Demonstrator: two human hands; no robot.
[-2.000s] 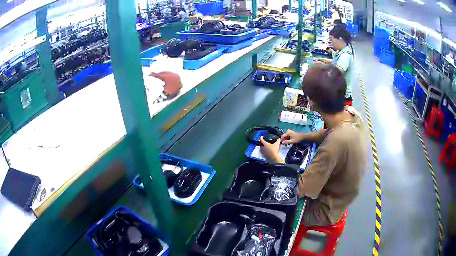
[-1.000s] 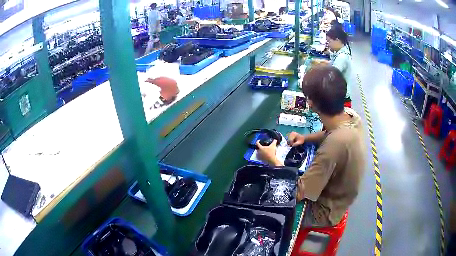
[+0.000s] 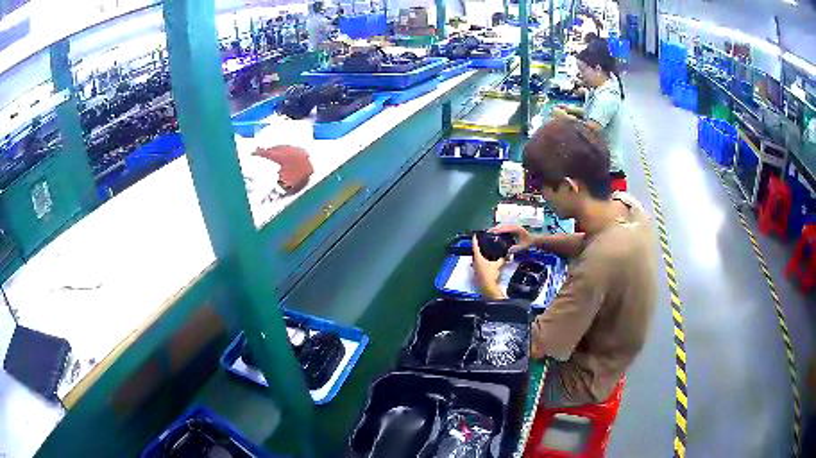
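Observation:
Neither of my hands is in the picture. Nearest in front of me, two stacks of black moulded trays [image 3: 386, 385] stand at the belt's near edge. Each top tray has a rounded hollow on the left and a shiny clear accessory bag [image 3: 465, 436] on the right; the nearer bag has a small red spot. To their left, a blue tray [image 3: 344, 365] with a white liner holds black headphones [image 3: 318, 356], partly hidden by a green post. Another blue tray [image 3: 192, 438] with black items is cut off by the bottom edge.
A seated person [image 3: 595, 277] on a red stool handles a black item over a blue tray [image 3: 456, 279]. A green post [image 3: 215, 179] rises at the left. The white shelf [image 3: 116, 241] carries blue trays, a red-brown object [image 3: 288, 166] and a flat black device [image 3: 38, 360].
The blue trays at lower left have shifted down and left. The seated person's head has turned toward the belt, and the black item is now held up in both of that person's hands.

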